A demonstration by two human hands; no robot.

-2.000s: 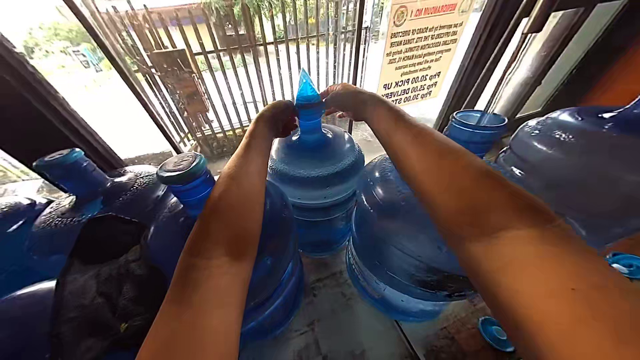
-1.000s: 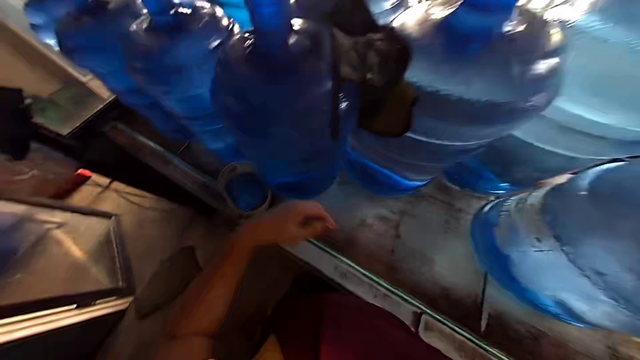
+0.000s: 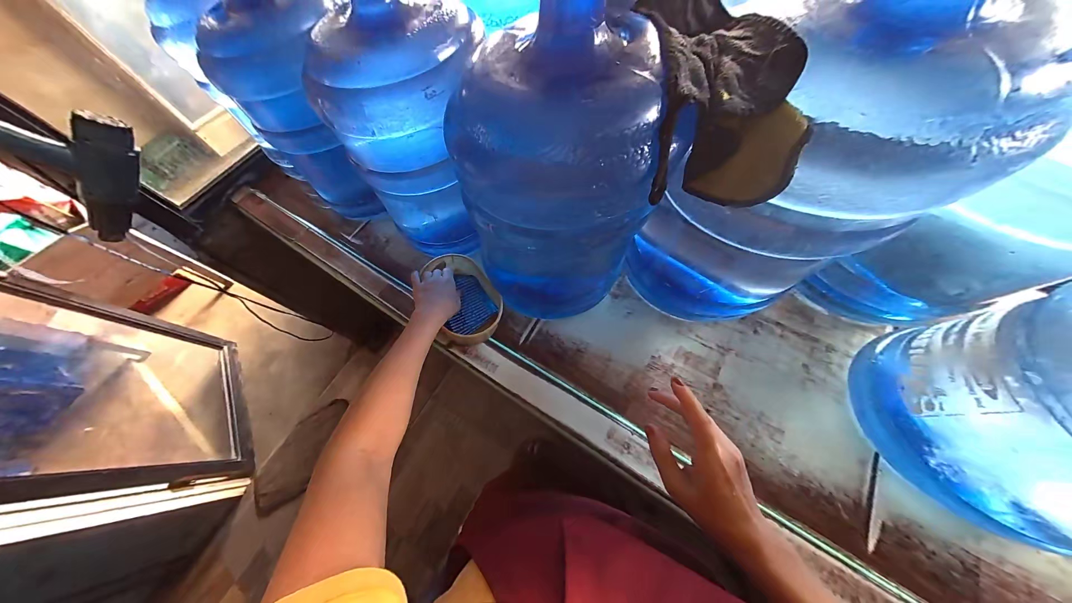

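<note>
My left hand (image 3: pixel 435 293) reaches into a small round tub (image 3: pixel 497 311) at the edge of the tiled ledge. Blue ribbed items (image 3: pixel 474 303) lie in the tub, and my fingers are at its far rim; whether they grip anything is hidden. My right hand (image 3: pixel 699 452) hovers above the ledge's front edge, fingers apart, holding nothing. Beyond the tub stands a large blue water jug (image 3: pixel 561 167), with a dark cloth (image 3: pixel 729 63) hanging at its right side.
More blue water jugs (image 3: pixel 394 126) line the ledge (image 3: pixel 636 360) to the left, and others, such as a clear blue one (image 3: pixel 988 419), stand at the right. A glass-paned frame (image 3: pixel 239 402) and a thin black cable (image 3: pixel 285 314) are at lower left.
Both hands were at the top of a jug two seconds ago. The view has since swung far round, and my left hand is now at the tub. My right hand is empty over the ledge.
</note>
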